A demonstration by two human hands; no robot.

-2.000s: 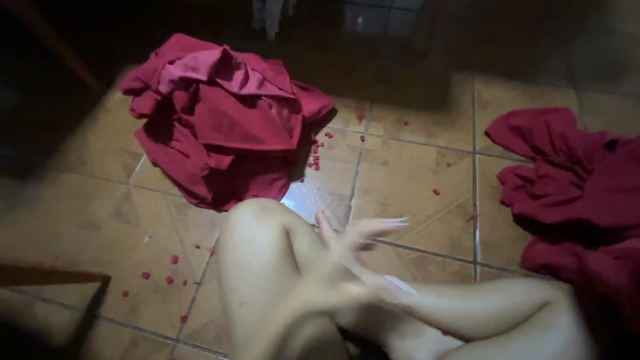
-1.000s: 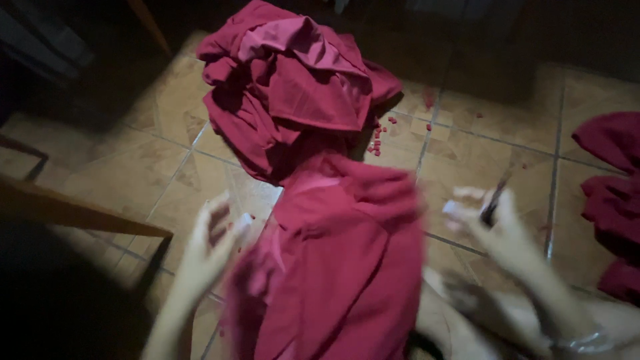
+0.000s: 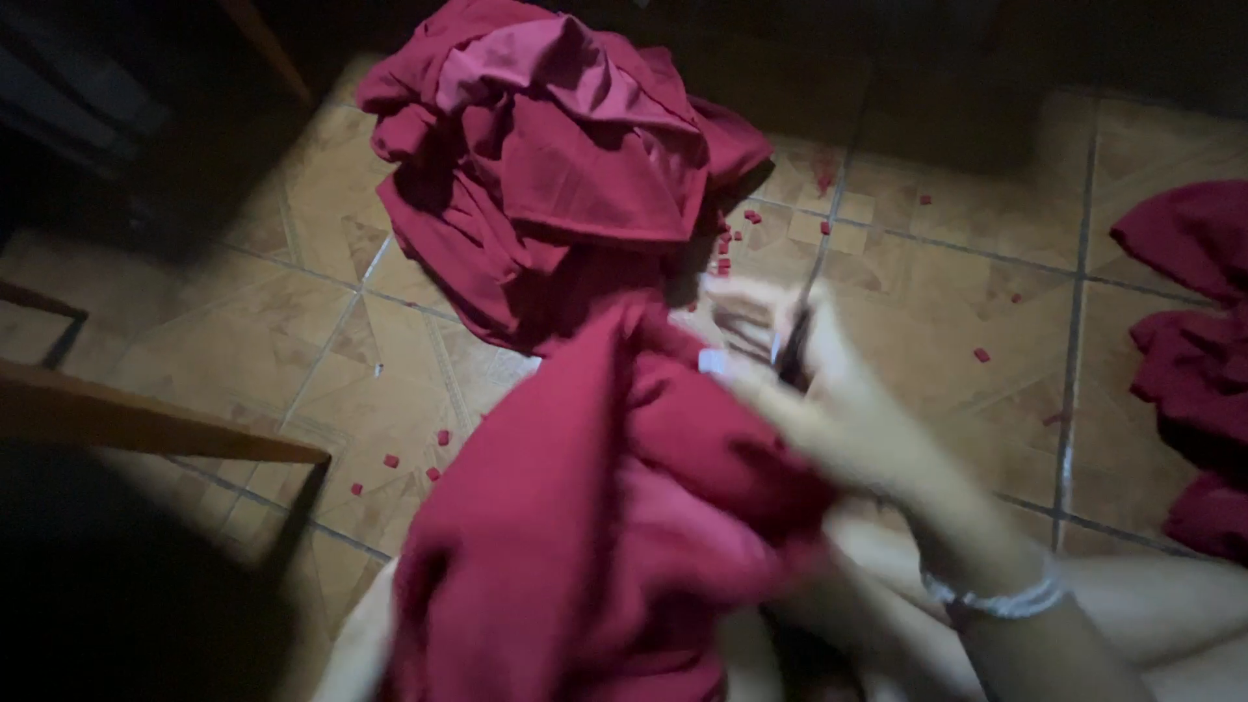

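A length of red cloth [image 3: 546, 507] lies over my lap and reaches up to a crumpled red cloth pile [image 3: 585, 166] on the tiled floor. My right hand [image 3: 780, 361], blurred, is at the upper right edge of the lap cloth, with its thumb against or just above it. Between its fingers is a thin dark tool [image 3: 798, 341], too blurred to name. A pale bracelet [image 3: 1004, 595] circles the right wrist. At the lower left, part of a limb shows beside the cloth; my left hand cannot be made out.
Small red cloth scraps [image 3: 723, 249] are scattered on the tile floor [image 3: 936, 322], with several more at the left. More red cloth [image 3: 1199, 370] lies at the right edge. A wooden furniture leg [image 3: 166, 419] juts in from the left.
My right hand has moved left to the lap cloth. My left hand, seen open beside the cloth one second ago, no longer shows. The lap cloth was absent two seconds ago.
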